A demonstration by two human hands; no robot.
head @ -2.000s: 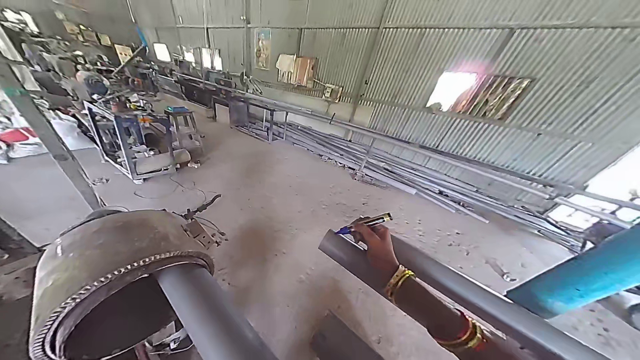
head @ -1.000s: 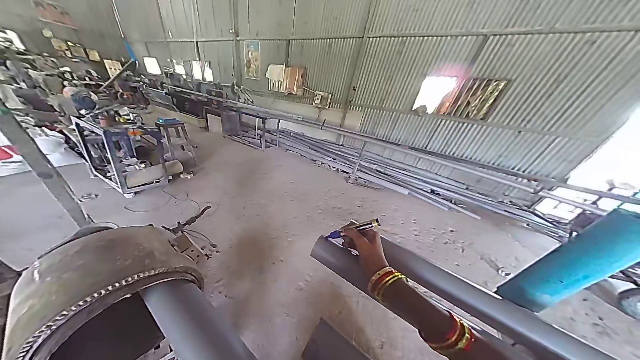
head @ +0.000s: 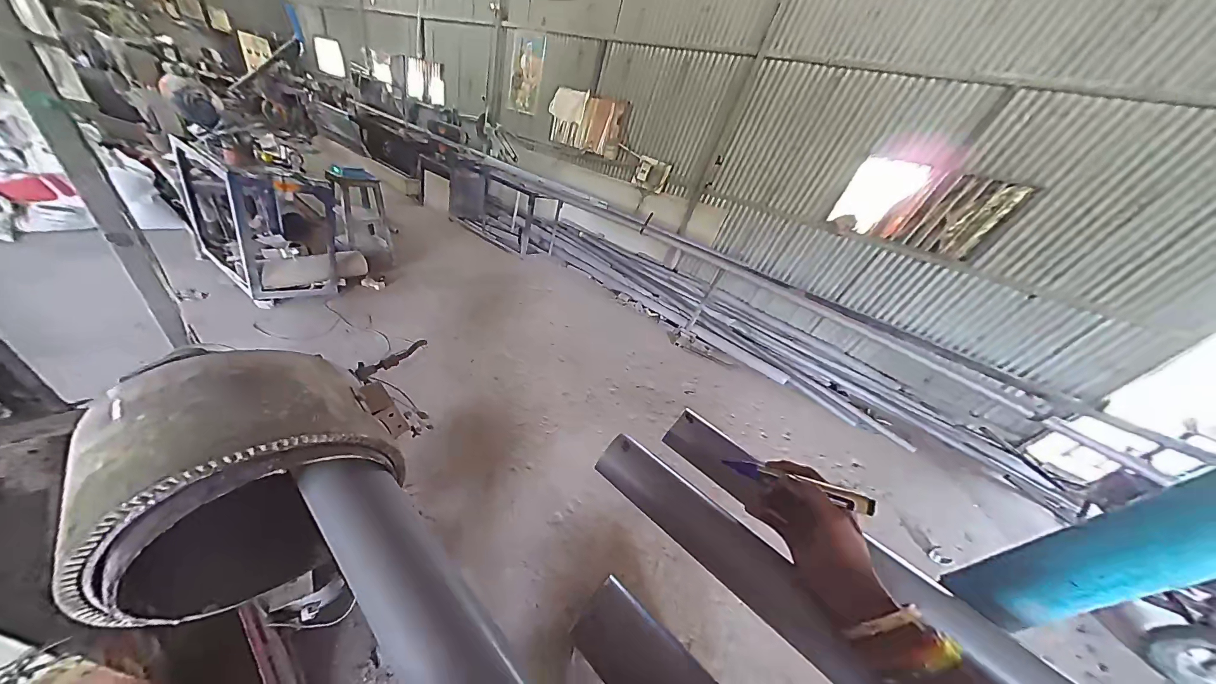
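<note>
My right hand [head: 807, 522] reaches in from the lower right with bangles at the wrist, gripping a slim marker or pen [head: 841, 496]. Its blue pointed end is over a grey pipe or curved metal length [head: 717, 465] with a small dark spot near its end. Beside this, and partly under my hand and wrist, lies a second grey length [head: 665, 503] with a similar spot. Another grey piece [head: 632, 632] shows at the bottom. To the left, a thick grey pipe [head: 399, 560] leans against the rim of a large round metal drum [head: 228, 408]. My left hand is not seen.
A teal metal tube [head: 1092, 551] crosses the right side. Long metal bars [head: 741, 351] lie along the corrugated wall. A metal frame with items [head: 252, 228] and a stool [head: 356, 204] stand at back left. A cable with a clamp-like end [head: 389, 359] is behind the drum.
My right hand, still holding the marker or pen, has moved right from the end of one grey length. Two separate ends now show by it, where one showed earlier.
</note>
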